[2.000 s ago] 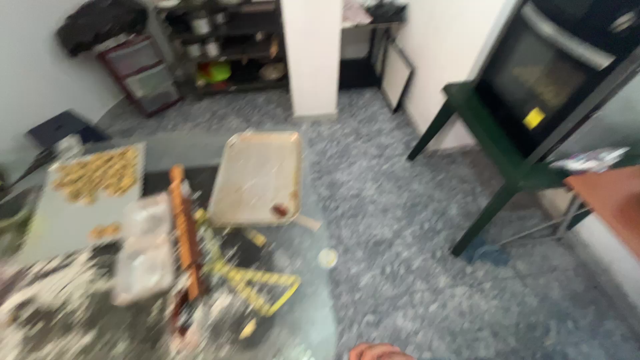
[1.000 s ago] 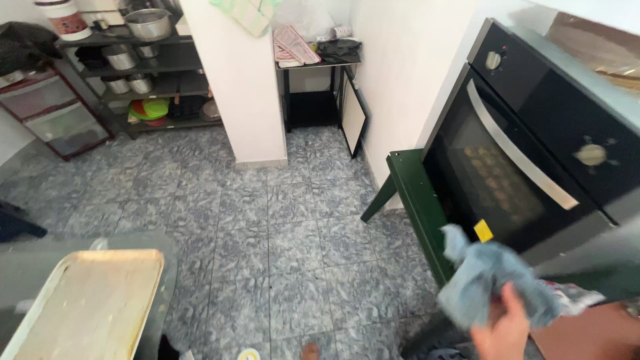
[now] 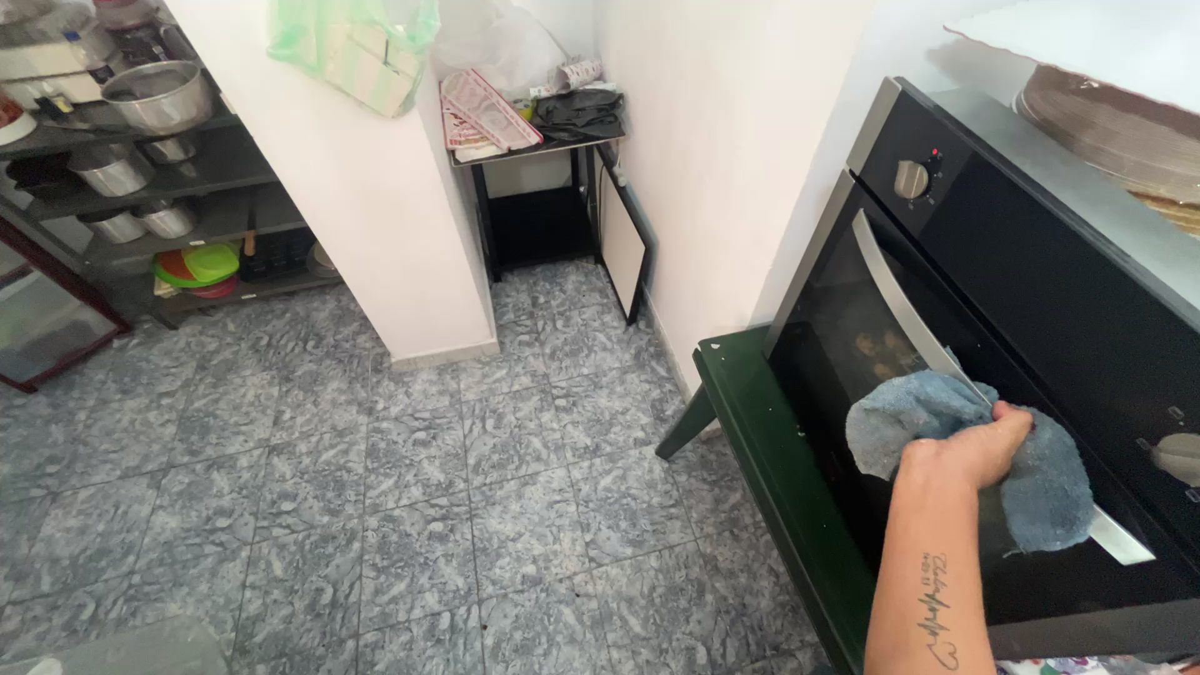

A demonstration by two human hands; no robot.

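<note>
My right hand is closed around a blue-grey cloth and the metal handle of a black built-in-style oven. The cloth is wrapped over the handle's lower half and hangs on both sides of my fingers. The oven door is closed, and several browned pieces of food show dimly behind its glass. A small red light glows beside the upper knob. My left hand is not in view.
The oven stands on a dark green table. A pale pillar rises at the centre left, beside shelves with metal pots. A small black table holds bags and papers. Round boards lie on the oven.
My right hand has brought the cloth onto the oven handle and closed on it. The view has swung right, away from the worktable with the baking tray and rolling pin.
</note>
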